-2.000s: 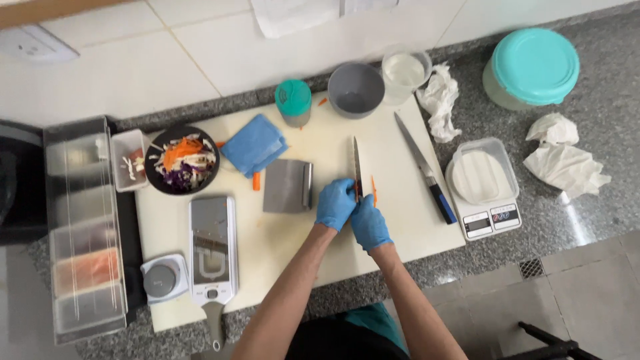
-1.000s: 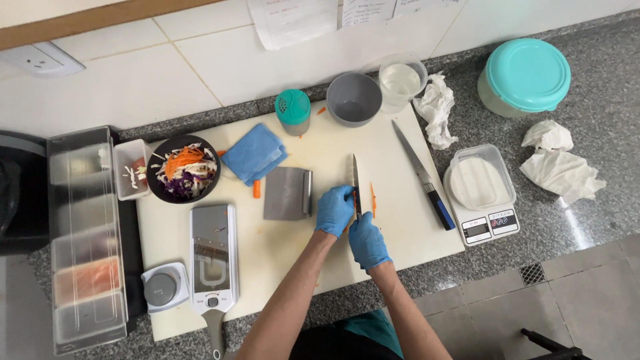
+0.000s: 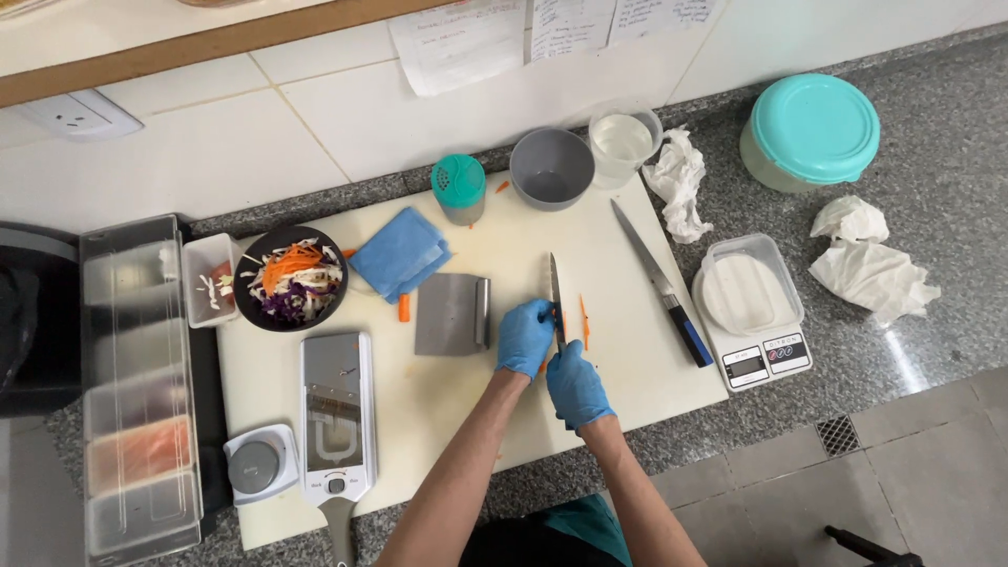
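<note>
On the white cutting board point(image 3: 441, 409), my right hand point(image 3: 579, 386), in a blue glove, is closed round the handle of a kitchen knife point(image 3: 555, 276), its blade pointing away from me. Against the blade's left side is my gloved left hand point(image 3: 526, 337), fingers bent over carrot point(image 3: 543, 365), mostly hidden by the fingers. Thin carrot strips point(image 3: 585, 321) lie just right of the blade. A steel bench scraper point(image 3: 449, 315) rests to the left of my hands, with a carrot piece point(image 3: 404, 308) beside it. Farther left stands a dark bowl point(image 3: 290, 303) of shredded carrot and cabbage.
A long knife point(image 3: 654, 272) lies on the board's right side, near a kitchen scale point(image 3: 768, 362) bearing a plastic container. A mandoline slicer point(image 3: 337, 409) and lidded ingredient tray point(image 3: 138, 346) are at left. Behind are a folded blue cloth point(image 3: 402, 252), green-topped shaker point(image 3: 459, 189) and grey bowl point(image 3: 552, 169).
Both hands stay at the knife and carrot, with only small shifts. The surrounding objects keep their places.
</note>
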